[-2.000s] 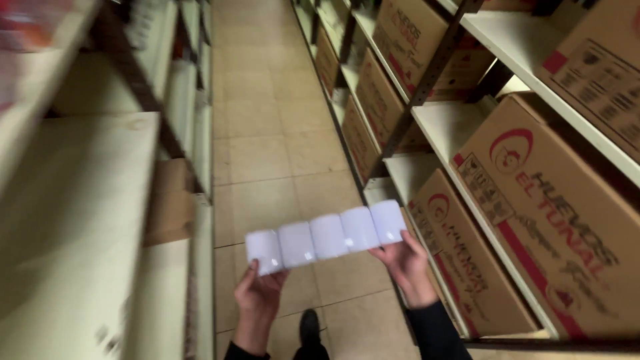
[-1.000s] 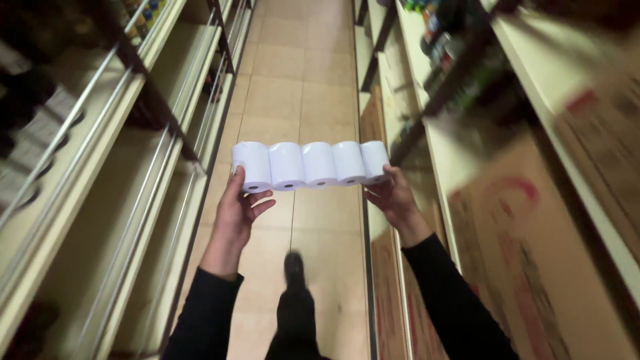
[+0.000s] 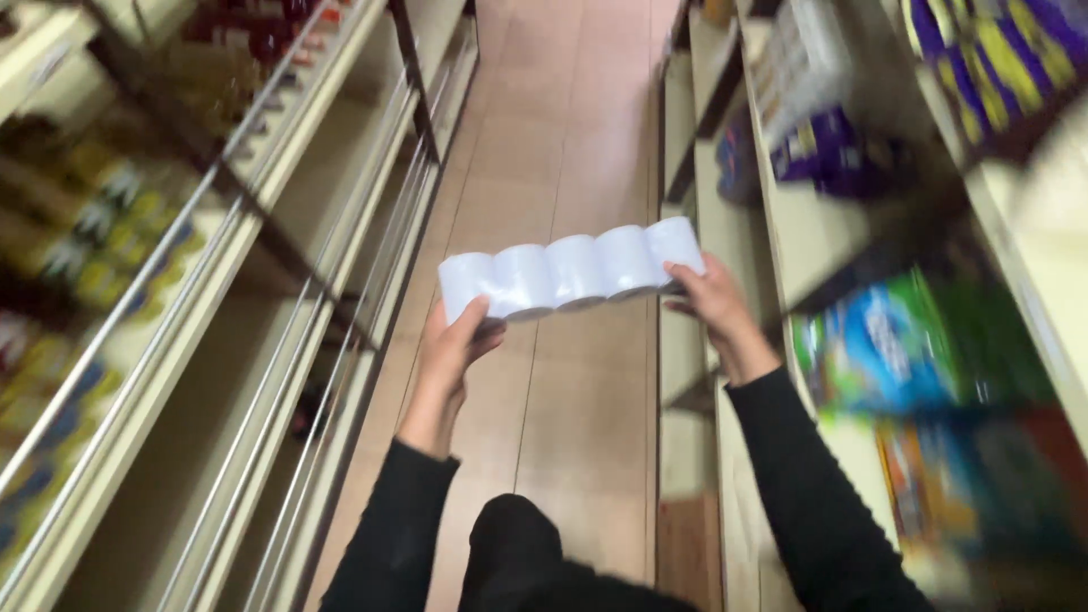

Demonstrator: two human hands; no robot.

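Observation:
A shrink-wrapped row of several white paper rolls (image 3: 574,270) is held out over the aisle floor, its right end a little higher in view. My left hand (image 3: 450,357) grips the left end, with the thumb on the front roll face and fingers beneath. At the right end, my right hand (image 3: 718,302) holds the last roll with its thumb on the front. The fingers under the pack are partly hidden. Both forearms are in black sleeves.
Metal shelving (image 3: 255,217) with rails and blurred goods runs along the left. On the right, shelves hold blue-green packages (image 3: 888,340) and purple packages (image 3: 837,157). Tiled floor (image 3: 586,408) lies between them, with my black-clad knee (image 3: 514,535) low in view.
The view has advanced along the aisle; the printed cardboard boxes seen on the right earlier have given way to colourful packages. Both hands keep hold of the pack, whose tilt has changed slightly.

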